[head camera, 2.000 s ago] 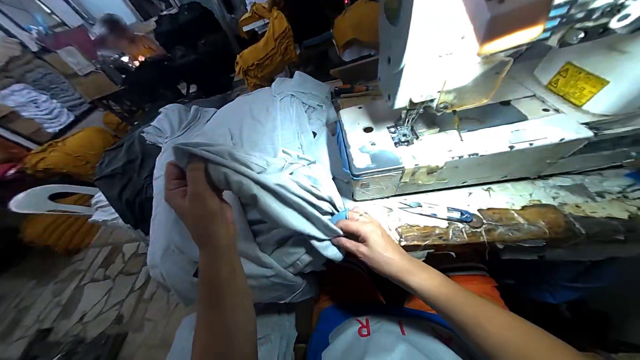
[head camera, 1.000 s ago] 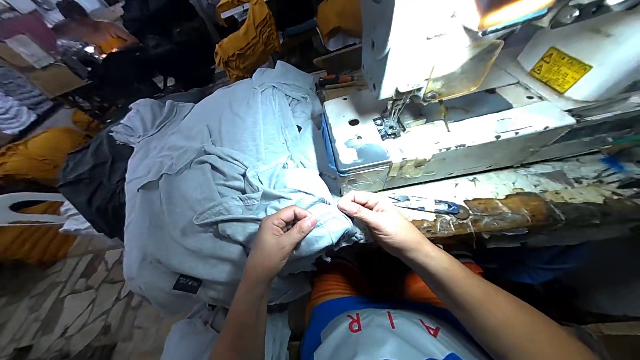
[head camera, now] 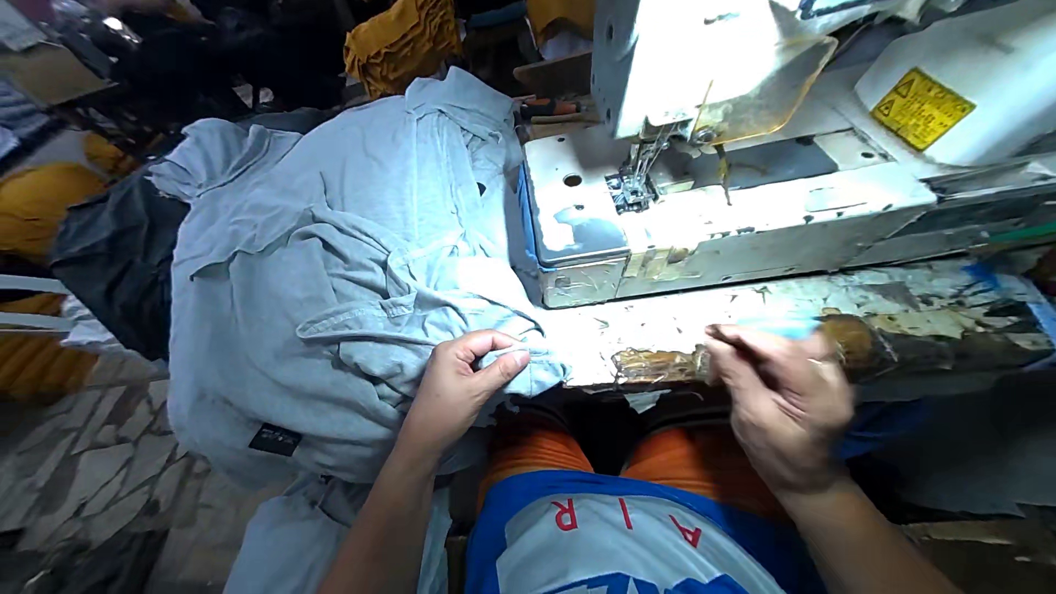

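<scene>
A light grey knit garment (head camera: 272,322) lies in a heap left of the sewing machine (head camera: 742,223). My left hand (head camera: 470,379) pinches a fold at its lower right edge between thumb and fingers. Over the table's front edge, my right hand (head camera: 784,396) is closed and blurred by motion. A light blue blurred shape (head camera: 784,326) shows at its fingers, seemingly the thread snips. The machine's needles and presser foot (head camera: 635,186) stand above its bed, with no cloth under them. A small black label (head camera: 275,439) shows on the garment.
The worn table edge (head camera: 660,363) has peeling tape and thread scraps. An orange-handled tool (head camera: 549,107) lies behind the machine bed. Mustard cloth (head camera: 404,45) and dark cloth (head camera: 124,256) are piled around. A white chair part (head camera: 33,301) is at the left.
My right hand has left the garment and moved right over the table edge. The snips no longer lie where they were on the table. My left hand still pinches the cloth.
</scene>
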